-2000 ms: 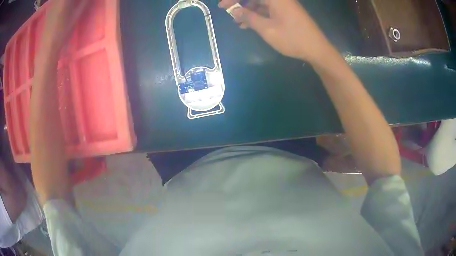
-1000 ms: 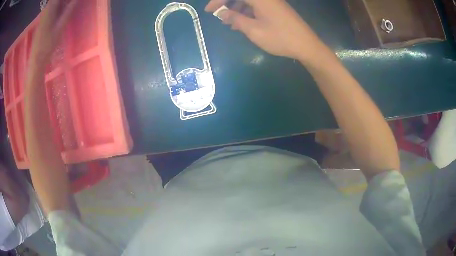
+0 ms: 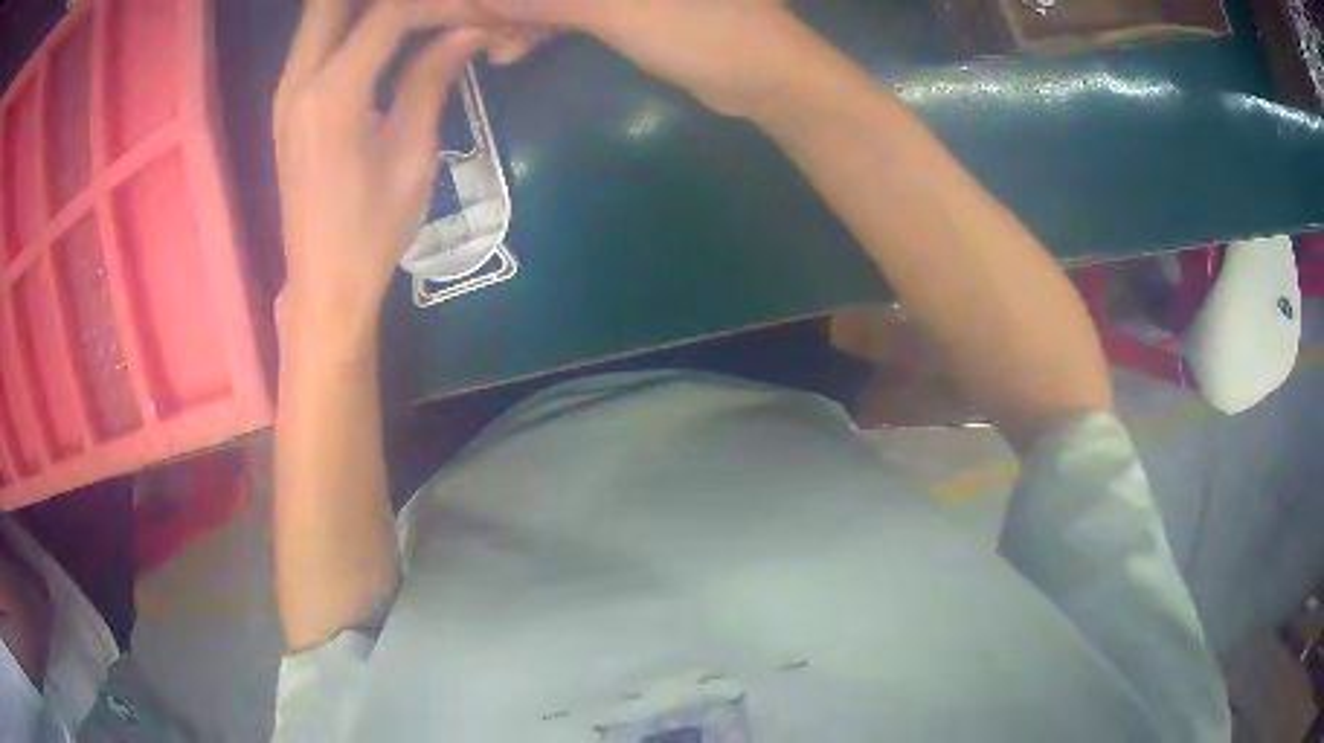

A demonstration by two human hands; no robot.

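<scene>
The white oval housing (image 3: 468, 237) lies on the dark-green surface, its round base towards me and the thin stand outline below it. Part of a blue patch (image 3: 444, 195) shows in the base. My left hand (image 3: 356, 124) covers the left side and upper part of the loop, fingers bent. My right hand (image 3: 588, 18) meets it at the top edge, partly cut off. The loop's narrow end and whatever the fingertips hold are hidden; no small white piece shows there.
A pink crate (image 3: 186, 276) stands at the left. A brown parts box (image 3: 1111, 18) is at the upper right. The green surface's near edge (image 3: 654, 346) runs across in front of my body. A person's white sleeve (image 3: 1246, 327) shows at the right.
My left hand has come from over the crate to the housing. My right hand has moved left to meet it. The view has shifted, and the small white piece is out of sight.
</scene>
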